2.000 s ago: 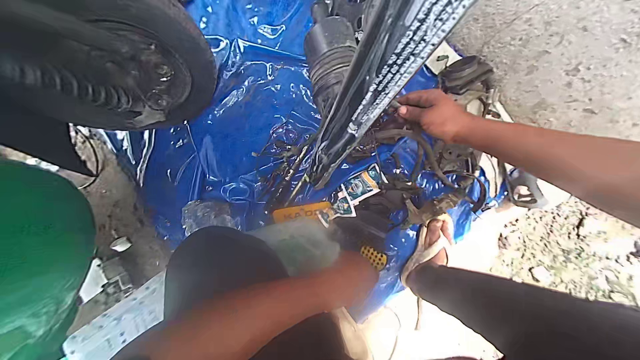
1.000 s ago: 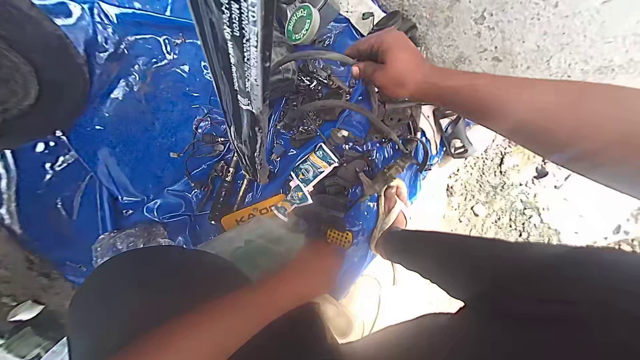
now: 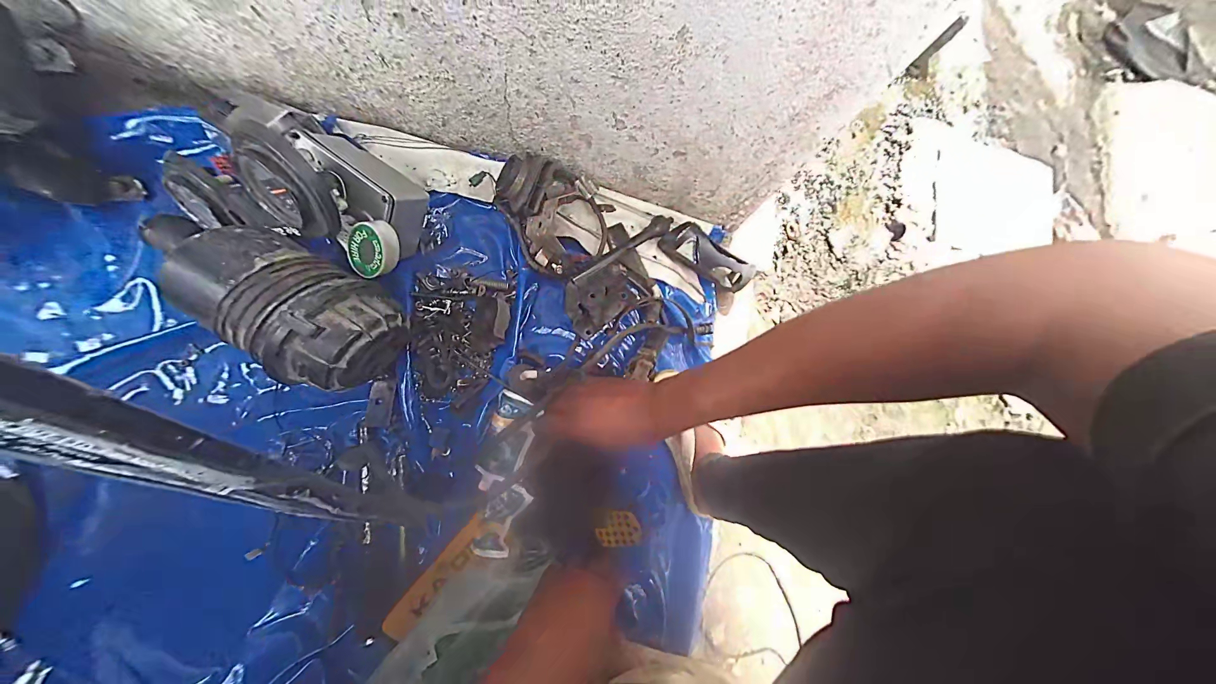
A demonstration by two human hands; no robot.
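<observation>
My right hand (image 3: 603, 413), blurred, reaches in from the right over small packets (image 3: 508, 456) and beside a dark cable (image 3: 617, 340); its grip cannot be made out. From the bottom edge comes my left forearm, and the blurred left hand (image 3: 581, 575) meets a dark shape (image 3: 570, 494) with a yellow dotted patch (image 3: 617, 528); whether that is a glove or a held thing is unclear. Left of the hands lie a yellow-orange strip with lettering (image 3: 432, 584) and clear plastic (image 3: 465, 627). A long black wrapped piece with white writing (image 3: 171, 456) slants towards them.
On the blue plastic sheet (image 3: 142, 589) lie a ribbed black rubber boot or duct (image 3: 285, 309), round gauges (image 3: 280, 185), a green-lidded round tin (image 3: 372, 249), loose screws and bolts (image 3: 456, 328) and metal brackets with cables (image 3: 594, 294). Concrete (image 3: 617, 85) borders the sheet; my foot (image 3: 698, 456) rests at its edge.
My right hand has let go of the dark cable it held up and moved down close to my left hand. The view has turned and shifted, showing the gauges and more concrete.
</observation>
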